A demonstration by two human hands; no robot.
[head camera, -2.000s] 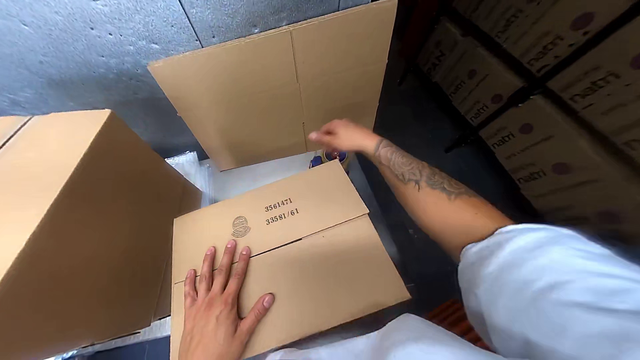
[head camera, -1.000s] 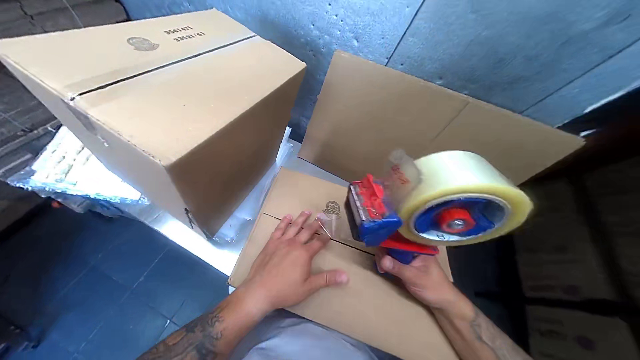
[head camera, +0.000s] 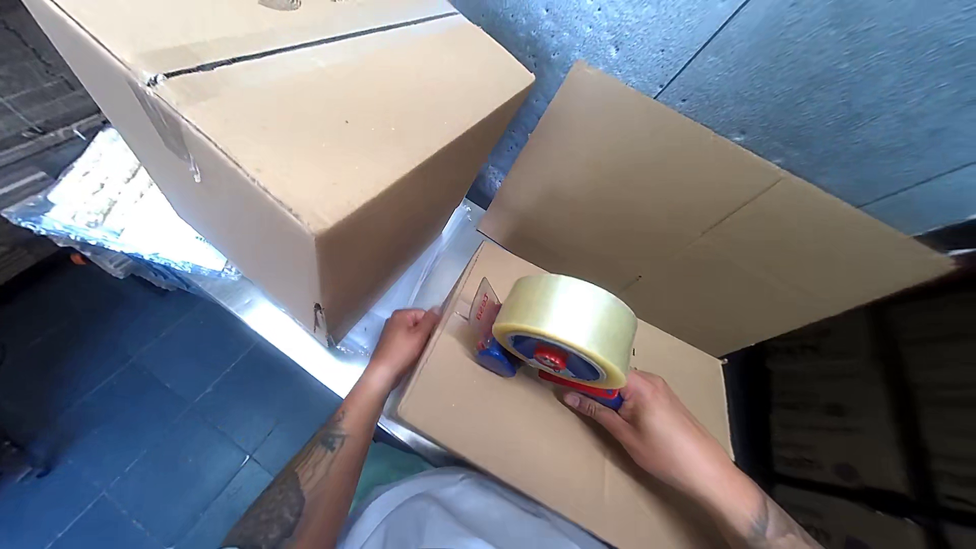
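My right hand (head camera: pixel 656 423) is closed around the handle of a red and blue tape dispenser (head camera: pixel 499 358), which carries a large roll of clear packing tape (head camera: pixel 572 320). The dispenser's head rests over the top flaps of a closed cardboard box (head camera: pixel 518 435), near its left end. My left hand (head camera: pixel 400 343) is at that box's left edge, fingers curled against its side; whether it grips tape there cannot be told. The roll hides part of the box top.
A larger cardboard box (head camera: pixel 366 145) stands to the left on a metal table (head camera: pixel 305 354). A flat cardboard sheet (head camera: pixel 686 221) leans against the grey wall (head camera: pixel 823 76). Plastic-wrapped material (head camera: pixel 130 206) lies at the far left; stacked boxes (head camera: pixel 839 404) stand at right.
My right hand, empty two seconds ago, holds the tape dispenser in the last two frames. My left hand has moved off the box top to its left edge. The view has shifted.
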